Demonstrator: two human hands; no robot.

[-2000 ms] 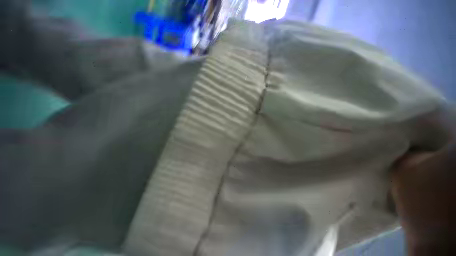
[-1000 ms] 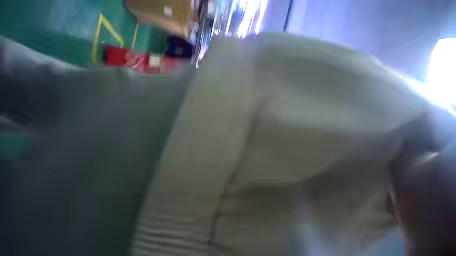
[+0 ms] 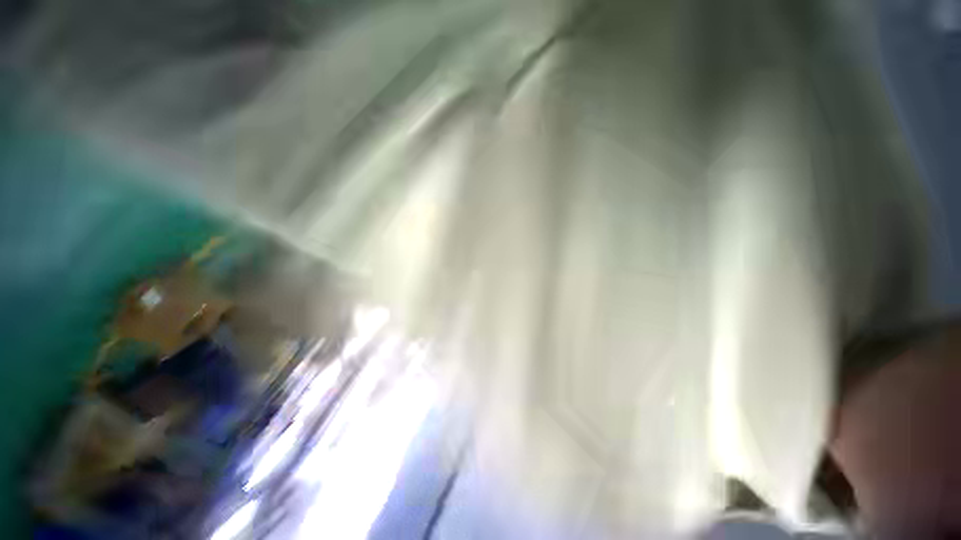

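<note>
A pale, cream-white cloth (image 3: 632, 243), gathered in loose folds, fills most of the view very close to the camera. A blurred, reddish-brown patch that looks like bare skin (image 3: 906, 432) lies at the lower right edge, against the cloth and cut off by the frame. It may be part of my right hand, but no fingers can be made out and its grip cannot be told. My left hand is not seen. No work part or tray can be made out.
The picture is tilted and blurred. A green floor (image 3: 63, 253) shows at left. Brown and dark blue shapes (image 3: 200, 369), too blurred to name, lie at lower left beside bright white glare. A pale blue-grey surface shows at the bottom.
The cloth has shifted and its folds now hang differently; the ribbed band no longer shows. The background has swung from the top to the lower left. The skin patch stays at the right edge.
</note>
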